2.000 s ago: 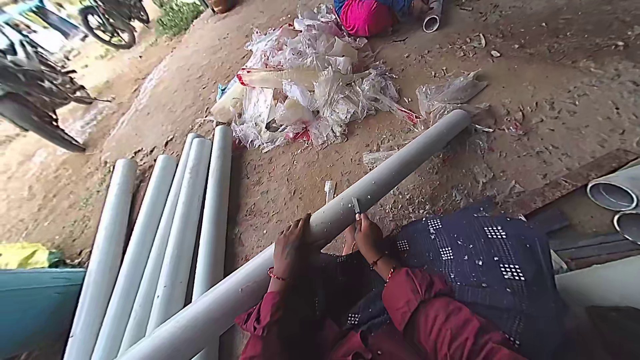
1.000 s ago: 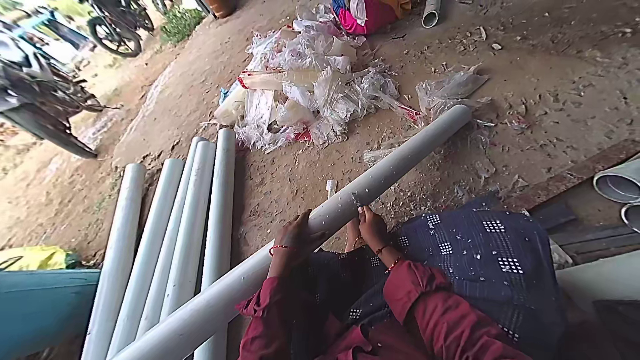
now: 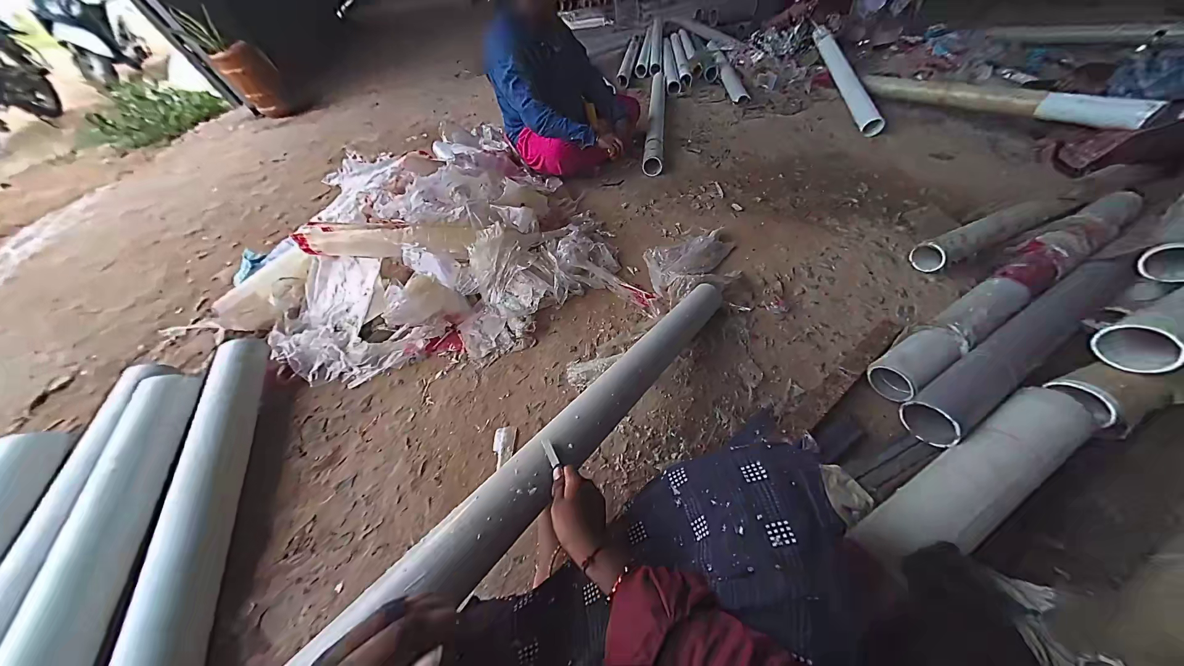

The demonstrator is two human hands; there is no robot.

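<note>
A long grey plastic pipe point(image 3: 499, 504) lies slantwise across my lap, its far end over the dirt floor, with small pale flecks on its surface. My left hand point(image 3: 393, 631) rests over the near part of the pipe at the bottom of the view, its fingers partly blurred. Farther up the pipe, my right hand point(image 3: 578, 513) grips a small flat blade point(image 3: 550, 453), whose tip lies against the pipe's surface. A dark blue patterned cloth point(image 3: 731, 518) with pale shavings covers my lap.
Several light pipes point(image 3: 199, 499) lie at left. Crumpled plastic wrap point(image 3: 435, 259) is heaped ahead. A person in a blue top point(image 3: 546, 92) sits beyond it near more pipes point(image 3: 655, 125). At right lie several grey pipes point(image 3: 1017, 342). A plant pot point(image 3: 250, 79) stands at upper left.
The view has swung up and right, showing the seated person and more pipes. My left hand has moved down the pipe toward its near end; my right hand still holds the blade against it.
</note>
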